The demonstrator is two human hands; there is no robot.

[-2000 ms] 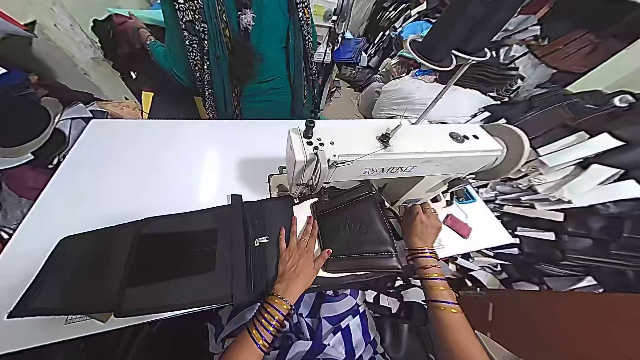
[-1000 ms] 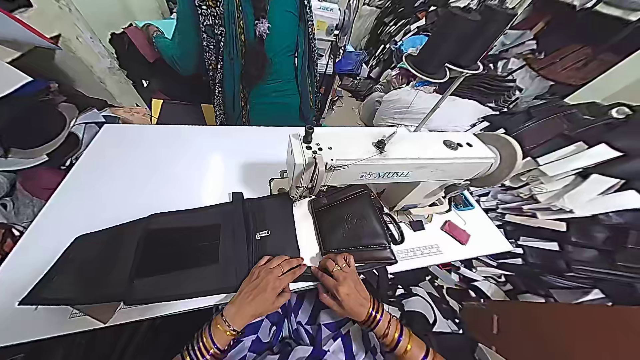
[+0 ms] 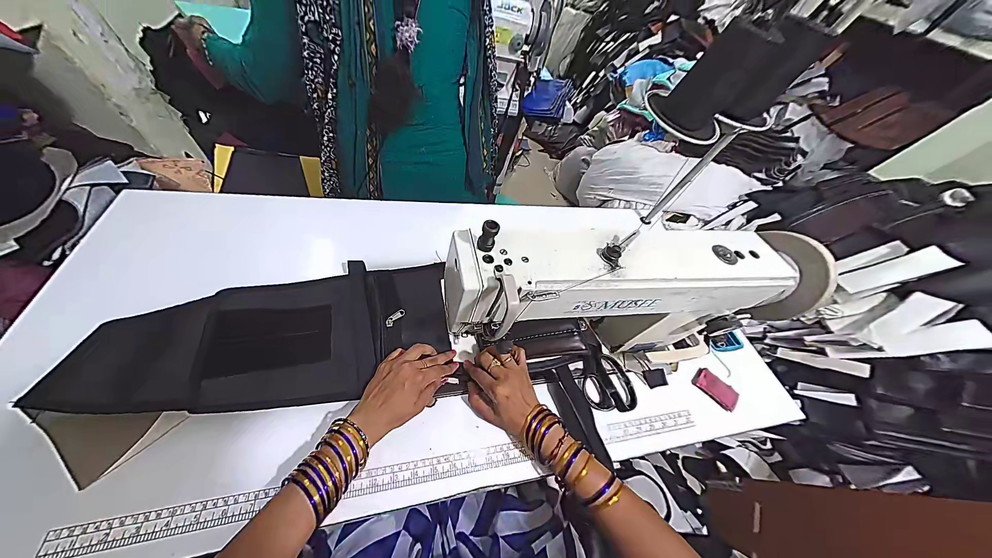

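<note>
The white sewing machine [image 3: 628,283] stands on the white table, and its needle area is just beyond my fingertips. My left hand [image 3: 407,384] presses flat on the right edge of a black fabric bag panel [image 3: 271,349] with a zipper pull [image 3: 395,317]. Beside it, my right hand [image 3: 502,384] has bent fingers on the work near the presser foot; whether they pinch it is unclear. A dark leather piece with stitching [image 3: 550,345] lies under the machine arm, partly hidden. Black-handled scissors [image 3: 608,381] are to the right of my right hand.
A printed ruler scale [image 3: 209,508] runs along the table's front edge. A pink block [image 3: 714,389] lies at the right. Thread cones [image 3: 721,77] stand above the machine. Scraps [image 3: 891,294] are heaped at the right. A person in teal [image 3: 434,101] is beyond the table.
Both hands have moved forward to the needle area with the black panel, which now reaches under the machine head. The leather piece lies farther under the arm, and the scissors show more fully.
</note>
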